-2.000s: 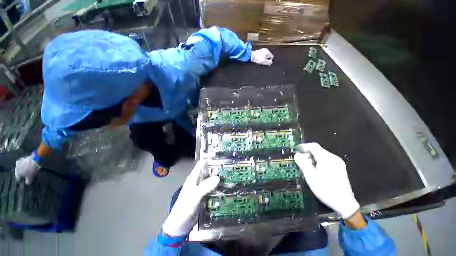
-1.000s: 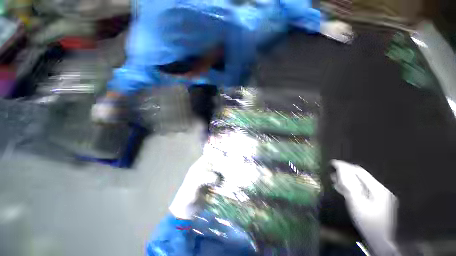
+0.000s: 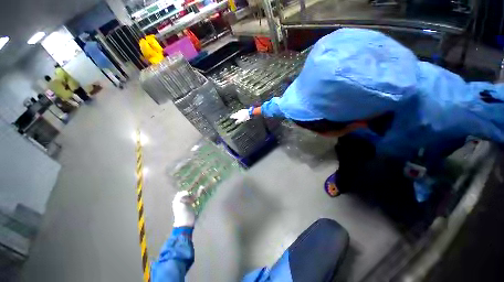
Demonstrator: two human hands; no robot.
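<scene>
My left hand (image 3: 184, 209), in a white glove, grips the near edge of a clear blister tray (image 3: 205, 168) with green circuit boards in its pockets. The tray is out in front of me over the grey floor, tilted and somewhat blurred. My right hand is not in view. Beyond the tray stands a tall stack of trays (image 3: 246, 139) on a blue base (image 3: 257, 157). Whether the held tray touches the stack is unclear.
A person in a blue smock and cap (image 3: 359, 77) leans in from the right, one white-gloved hand on the stack. More tray stacks (image 3: 172, 79) stand behind. Yellow-black tape (image 3: 140, 204) runs along the floor at left. Several people stand far back left.
The view has swung left, away from the belt. The filled tray has moved from in front of my lap out over the floor, in my left hand only. My right hand has left the picture.
</scene>
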